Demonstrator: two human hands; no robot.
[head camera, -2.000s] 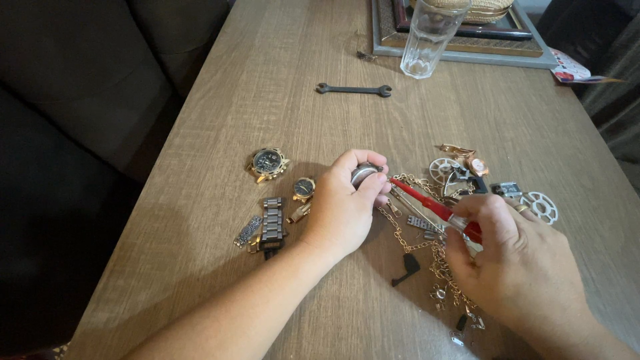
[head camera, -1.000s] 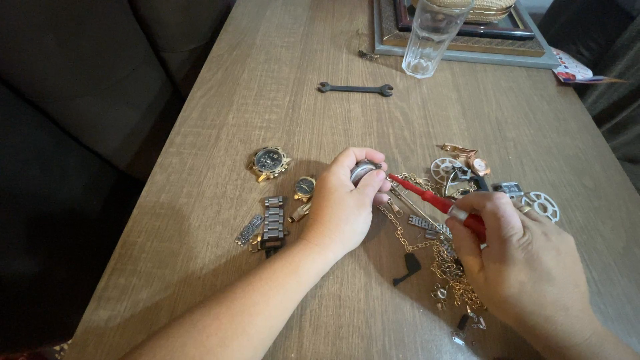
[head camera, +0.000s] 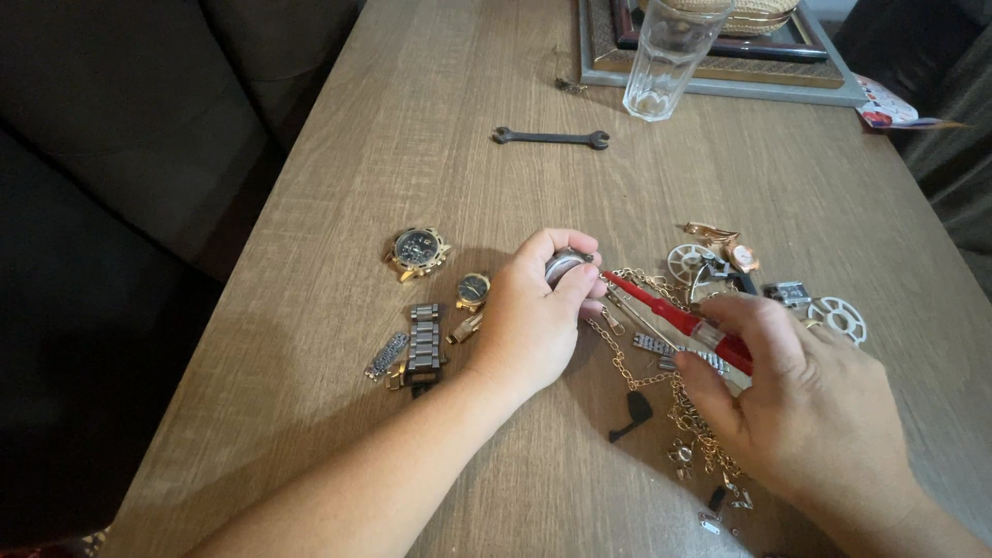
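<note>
My left hand (head camera: 535, 318) grips a round metal watch case (head camera: 563, 266) between thumb and fingers, its rim turned up. In my right hand (head camera: 798, 387) is a red screwdriver (head camera: 674, 314), whose tip points at the case's right edge; whether it touches cannot be told. Gold-coloured chains (head camera: 620, 360) and a metal watch band (head camera: 659, 345) lie under and beside the screwdriver. Left of my left hand are a large gold-rimmed watch (head camera: 419, 252), a smaller dark-faced watch (head camera: 473, 290) and a grey link band (head camera: 425, 337). A rose-gold watch (head camera: 742, 257) lies beyond my right hand.
An open-end wrench (head camera: 550, 138) lies farther up the wooden table. Behind it stand a clear glass (head camera: 670, 62) and stacked frames (head camera: 721, 84) with a woven item on top. White spoked discs (head camera: 837, 318) and a black piece (head camera: 634, 415) lie near my right hand.
The right hand and screwdriver have shifted slightly, and the handle's angle differs a little. My left hand keeps its hold on the watch case.
</note>
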